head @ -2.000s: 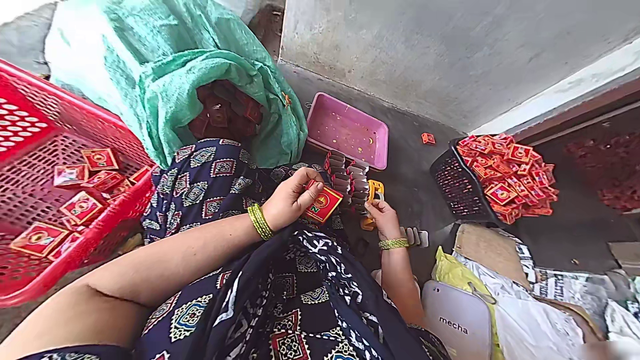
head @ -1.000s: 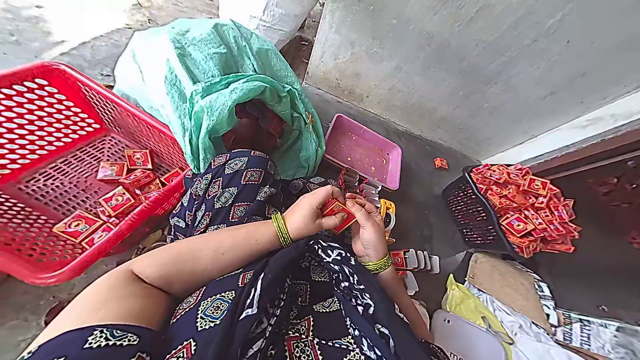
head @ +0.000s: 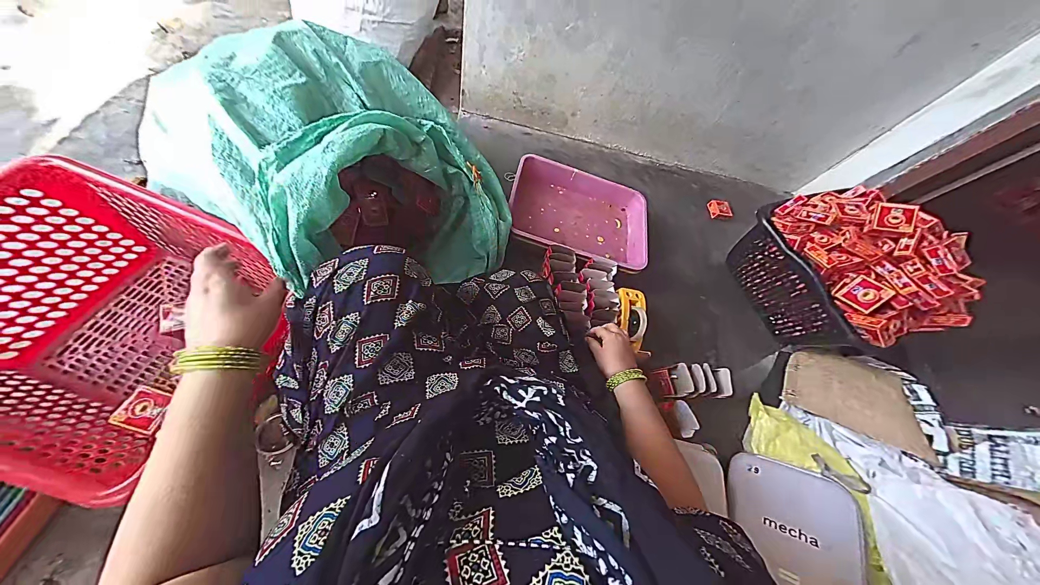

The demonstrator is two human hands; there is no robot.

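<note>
My left hand [head: 230, 305] reaches over the red plastic basket [head: 162, 213] at the left, its fingers partly hidden; whether it holds anything does not show. Near its wrist lies a small red printed packet [head: 140, 409], inside the basket. My right hand [head: 611, 348] is beside my knee, against the rows of small white-and-red cards or packets [head: 587, 292]; its fingertips are hard to make out. A yellow tape roll or dispenser [head: 634, 318] stands just right of those rows. More white pieces [head: 700, 380] lie on the floor right of my right wrist.
A green woven sack [head: 382, 130] with dark red contents gapes ahead. Behind the rows is a pink tray [head: 578, 213]. At right, a black basket [head: 784, 280] is heaped with small red boxes; one red box [head: 719, 209] lies on the floor. Cardboard [head: 853, 398] and plastic bags are at lower right.
My left hand has moved from my lap to the red basket at the left. My right hand has parted from it and come to the rows. The red packet they held is no longer seen between them.
</note>
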